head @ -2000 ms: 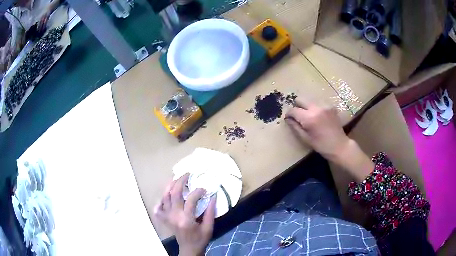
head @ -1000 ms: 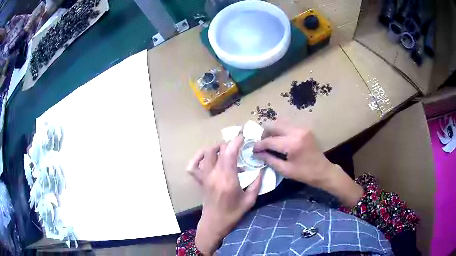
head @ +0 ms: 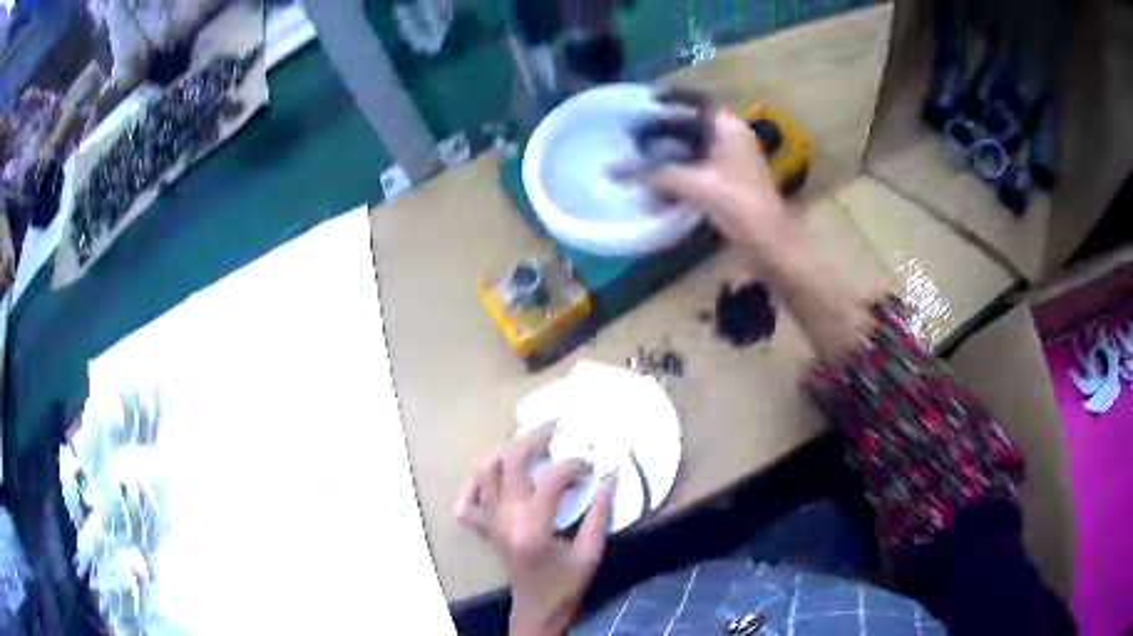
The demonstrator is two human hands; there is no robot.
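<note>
A white impeller with curved blades lies hub up near the bench's front edge. My left hand grips its hub area with the fingertips, partly hiding the centre. My right hand is over the right side of the white fixture bowl, blurred by motion. A dark ring shows between its fingers. The black small parts pile and the sparser brownish parts pile lie between the bowl and the impeller.
Yellow button boxes flank the bowl. White impellers lie on the white sheet at left. A carton with dark tubes stands at back right, near pale metal parts. A pink-lined carton is at far right.
My right hand moved from the small parts to the impeller's hub, then up to the bowl, where a dark ring now shows in it. My left hand stays on the impeller.
</note>
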